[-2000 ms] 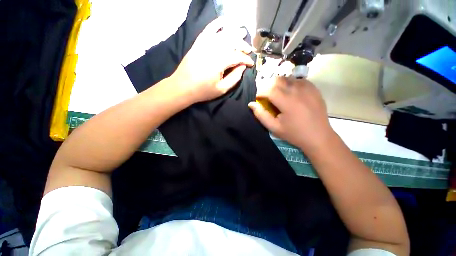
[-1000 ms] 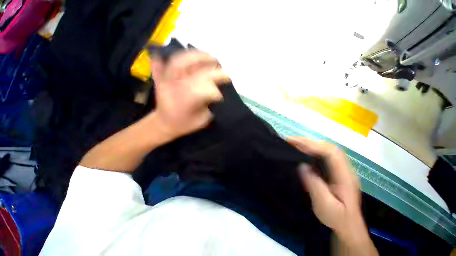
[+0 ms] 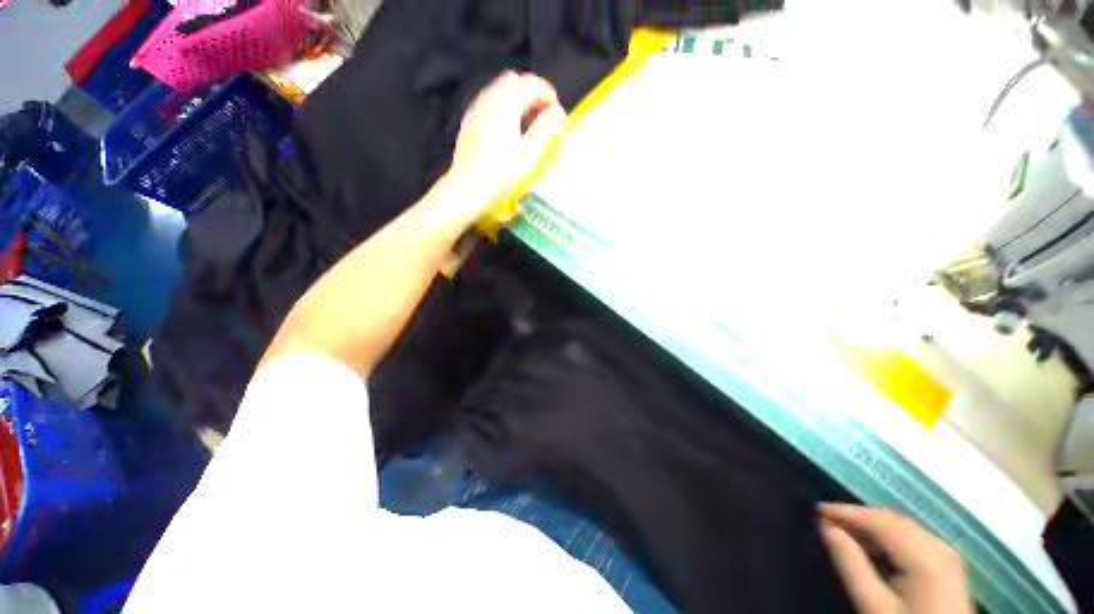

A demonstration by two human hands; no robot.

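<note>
A black garment panel point(image 3: 672, 444) lies over the lap, along the front table edge. My left hand point(image 3: 510, 130) is at the yellow edge tape point(image 3: 612, 86), over the garment pile point(image 3: 384, 132) hanging at the left. Its fingers are curled; whether they grip cloth cannot be told. My right hand point(image 3: 906, 564) is at the lower right, cut off by the bottom edge. Its thumb and forefinger tips are close together at the panel's right part; a grip on it cannot be made out.
The sewing machine's needle area point(image 3: 978, 282) is at the right, with a yellow tape guide point(image 3: 914, 386) on the bed. The green measuring tape strip point(image 3: 720, 360) runs along the table front. A pink basket point(image 3: 228, 46), blue baskets point(image 3: 180, 144) and a blue bin point(image 3: 60, 468) stand at the left.
The view has swung left, away from the machine. The panel has moved from the needle area onto the lap. My left hand has left it for the pile; my right hand is lower right.
</note>
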